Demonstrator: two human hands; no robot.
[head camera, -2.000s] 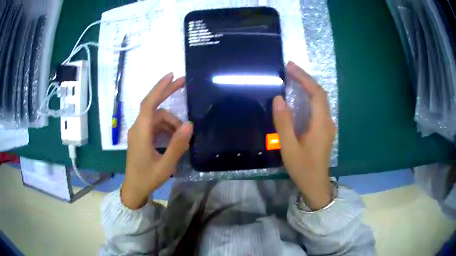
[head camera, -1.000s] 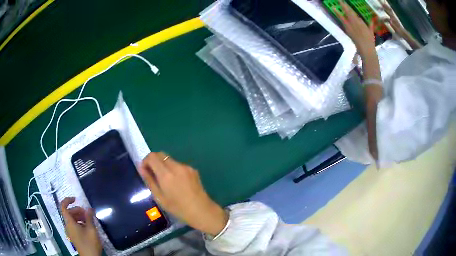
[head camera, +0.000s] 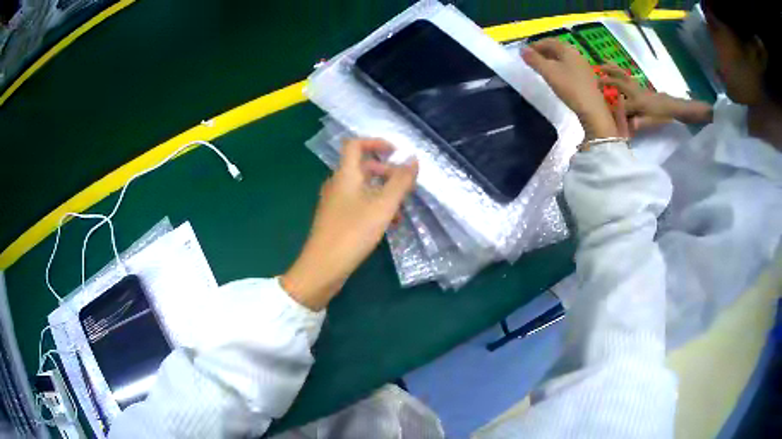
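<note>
A black tablet (head camera: 459, 107), screen dark with light streaks, lies on a stack of clear bubble bags (head camera: 429, 249) at upper centre. My left hand (head camera: 356, 201) is at the stack's left edge, thumb and fingers pinched on the bubble bag edge beside the tablet. My right hand (head camera: 570, 86) is at the stack's upper right edge, fingers bent; whether it grips the bags cannot be told. Another tablet (head camera: 129, 339), with small white text on its screen, lies on white paper and a bubble bag at lower left, partly hidden by my left sleeve.
A white cable (head camera: 129, 184) lies on the green mat near the yellow strip (head camera: 171, 146). A power strip (head camera: 60, 403) is at lower left. At right, another person's hand (head camera: 643, 107) is near green and orange items (head camera: 613, 56). Bagged slabs (head camera: 17, 377) stand at the left edge.
My hands have left the text-screen tablet and moved to the bagged stack: left to its left edge, right to its upper right. The view has shifted right since the first frame.
</note>
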